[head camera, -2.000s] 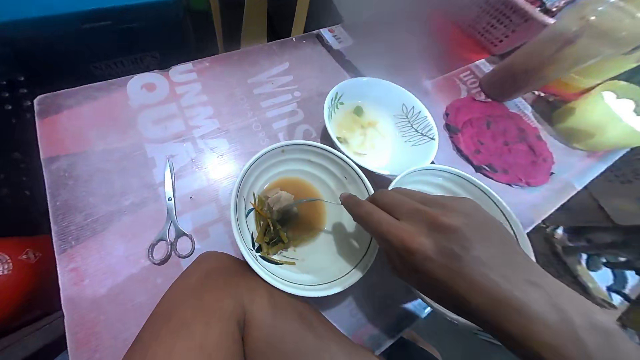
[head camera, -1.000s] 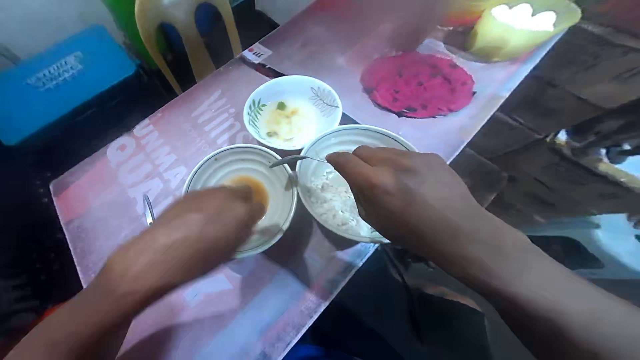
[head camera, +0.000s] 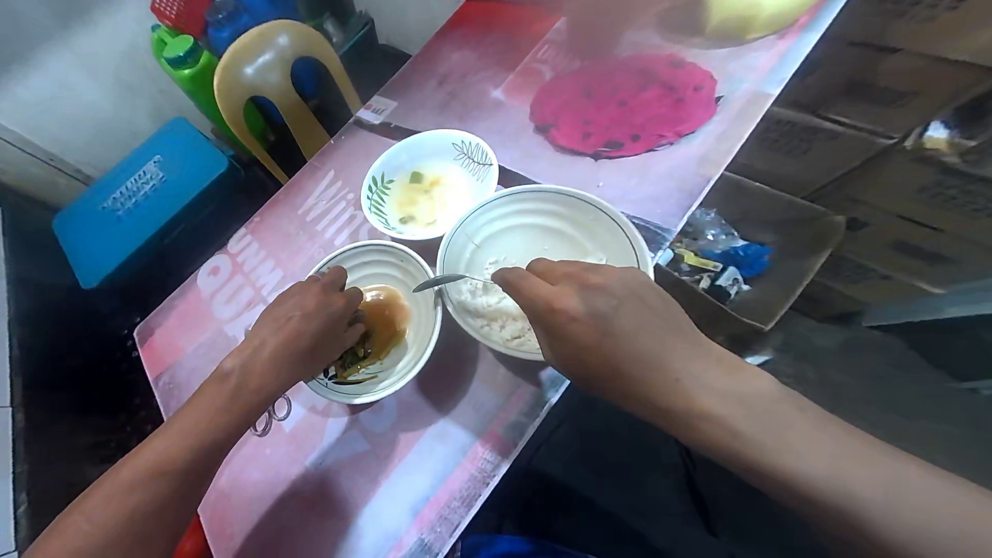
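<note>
My left hand is over the left part of a white bowl that holds brown broth and green vegetables. Its fingers are bent down at the broth, and whether they grip anything is hidden. A metal spoon is in my right hand, its tip reaching over the rims between this bowl and a larger white bowl with white rice. Behind both stands a smaller leaf-patterned bowl with pale soup. Scissor handles show beside my left forearm.
A pink round mat lies farther back on the printed tabletop. Beyond the table's left edge are a tan plastic chair and a blue box. An open cardboard box with wrappers and other cardboard boxes stand at the right.
Two seconds ago the spoon was in the broth bowl; now it is lifted over the rims. My left hand has come to the broth bowl. The view has shifted widely.
</note>
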